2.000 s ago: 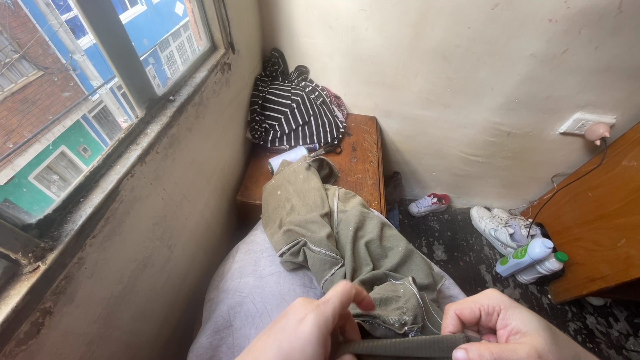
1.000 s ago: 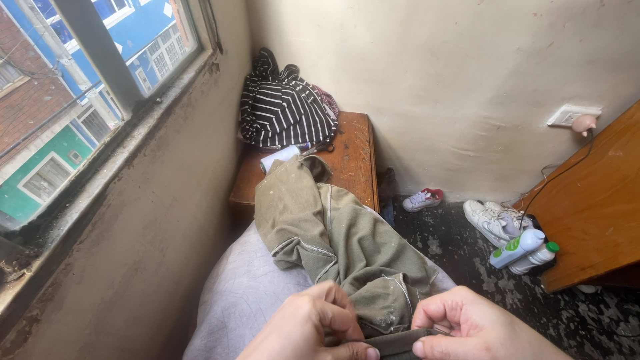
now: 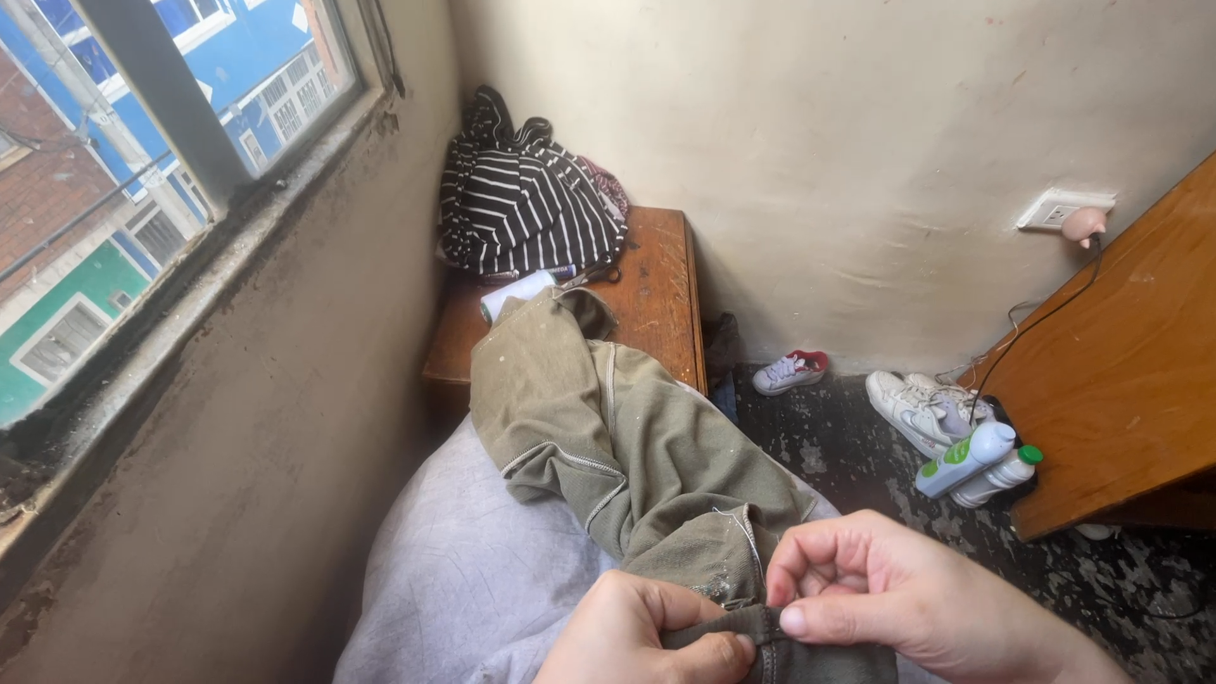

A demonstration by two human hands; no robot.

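Note:
An olive-green garment (image 3: 665,446), with pale overlocked seams showing, lies across a light grey cloth cover (image 3: 456,551) and reaches up onto a small wooden table. At the bottom of the view my left hand (image 3: 655,632) pinches a folded edge of the garment between thumb and fingers. Close to its right, my right hand (image 3: 883,589) pinches the same edge near a seam. Loose pale threads hang by the seam above the hands. A spool of white thread (image 3: 518,293) lies on the table at the garment's far end, beside dark-handled scissors (image 3: 594,275).
Black-and-white striped cloth (image 3: 532,199) is heaped on the wooden table (image 3: 655,304). The window sill (image 3: 275,218) runs along the left. White sneakers (image 3: 912,408), a small shoe (image 3: 790,372) and two bottles (image 3: 969,461) stand by a wooden panel (image 3: 1130,351) at right.
Both hands have come closer together along the garment's edge, which was stretched between them two seconds ago.

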